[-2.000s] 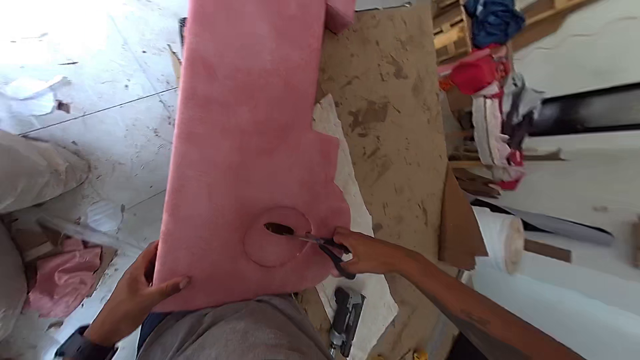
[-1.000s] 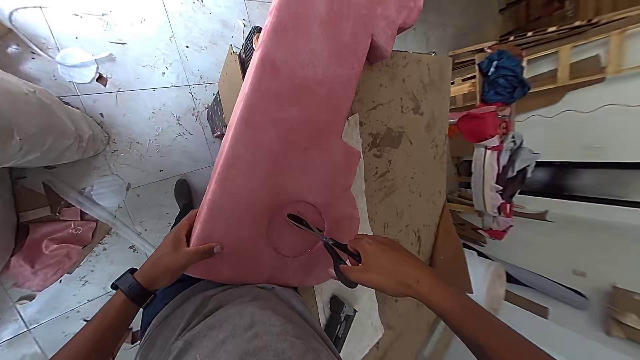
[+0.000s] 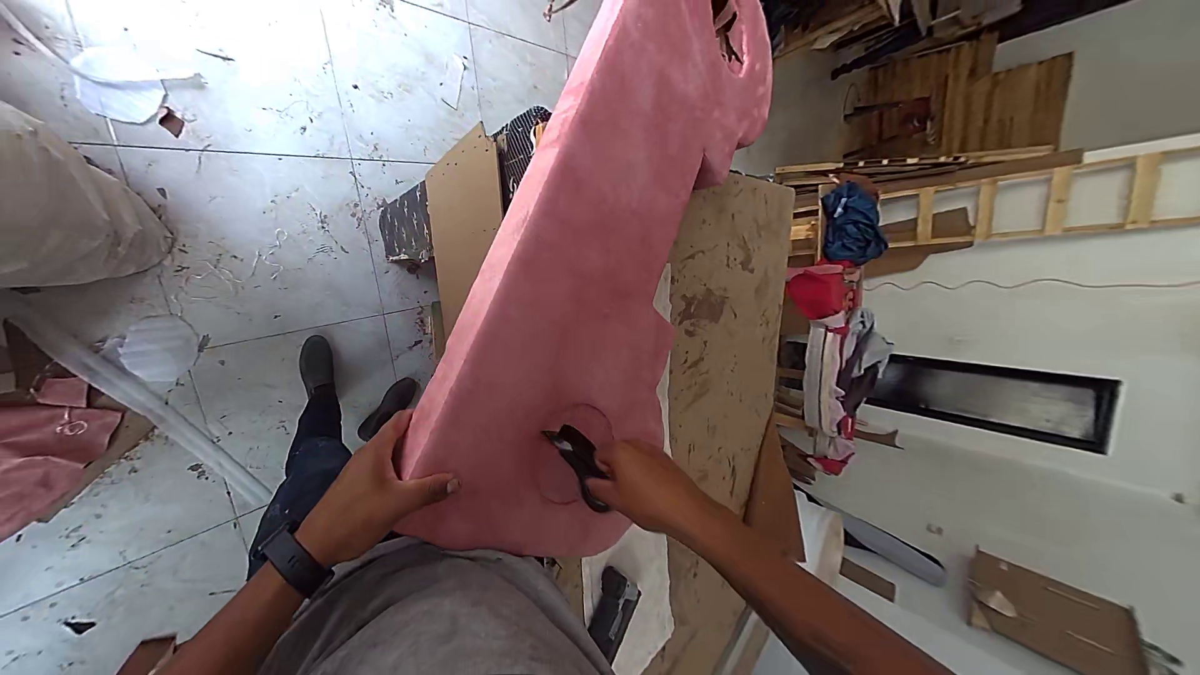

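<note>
A long panel covered in pink fabric lies across the worktable and reaches my body. A circle is outlined in the fabric near its close end, and a cut-out hole shows at the far end. My right hand grips a pair of dark-handled scissors over the circle; whether the blades pierce the fabric cannot be told. At the panel's near left corner, my left hand holds the edge, thumb on top and fingers underneath.
Beneath the panel is a stained brown worktable. A black tool, perhaps a staple gun, lies on white material near my body. Cardboard stands left of the panel. Pink fabric scraps lie at left; a wooden frame is at right.
The panel's far end with its hole has come into view as the view turned. My right hand has turned the scissors, which lie lower over the circle. My left hand keeps hold of the corner.
</note>
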